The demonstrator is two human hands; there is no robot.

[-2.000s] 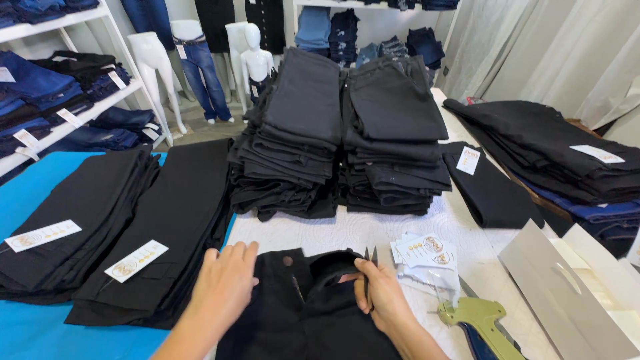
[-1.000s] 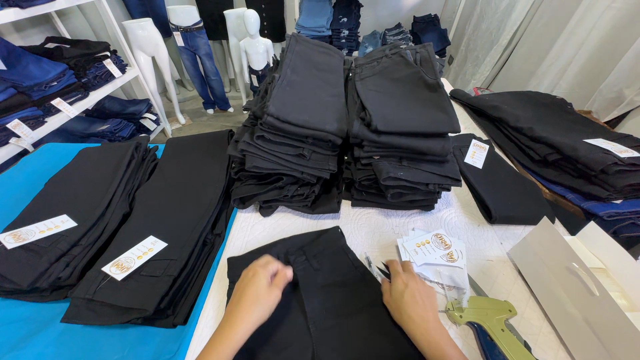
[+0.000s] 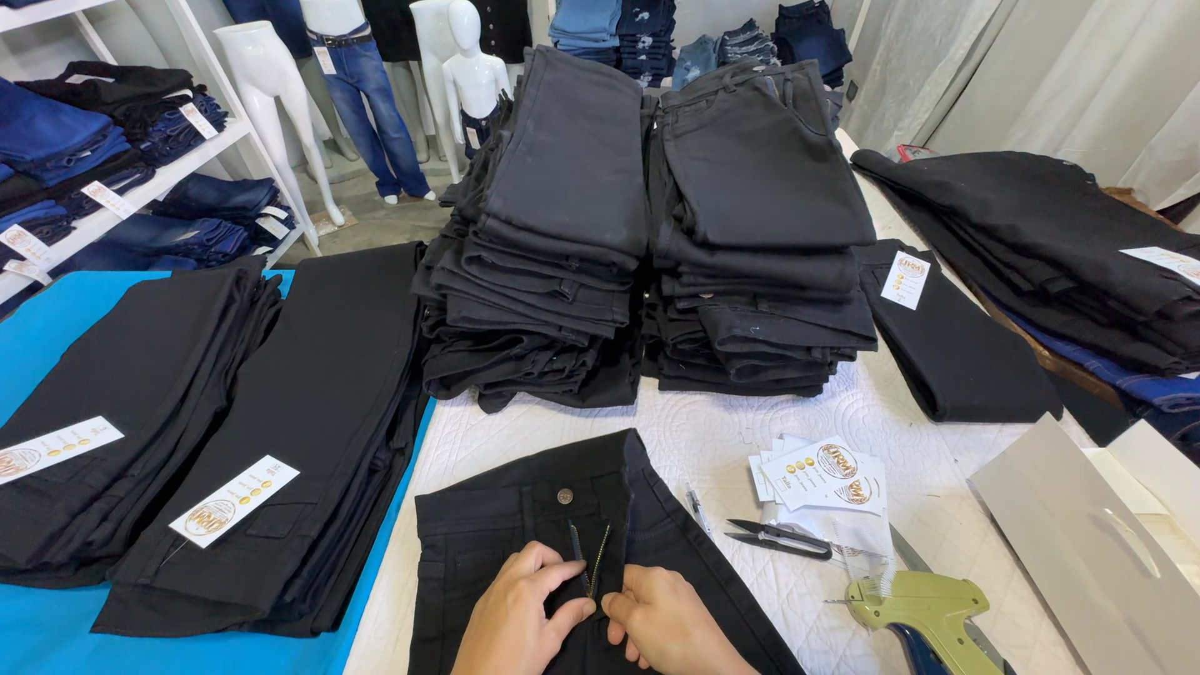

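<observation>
Black trousers lie waistband away from me on the white quilted cloth, their fly spread and the metal zipper undone below a metal button. My left hand pinches the zipper's lower end between thumb and forefinger. Close beside it, my right hand grips the fly edge with curled fingers. Black thread snips rest to the right of the trousers, near a stack of white printed tags. A green tagging gun lies farther right.
Two tall piles of folded black trousers stand ahead. Tagged black trousers lie on blue cloth at left. At right are a white box and another pile of black trousers. Shelves and mannequins stand behind.
The trousers' fly front now faces up, with the zipper spread. My left hand has moved down to the zipper. My right hand has left the snips, which lie on the cloth.
</observation>
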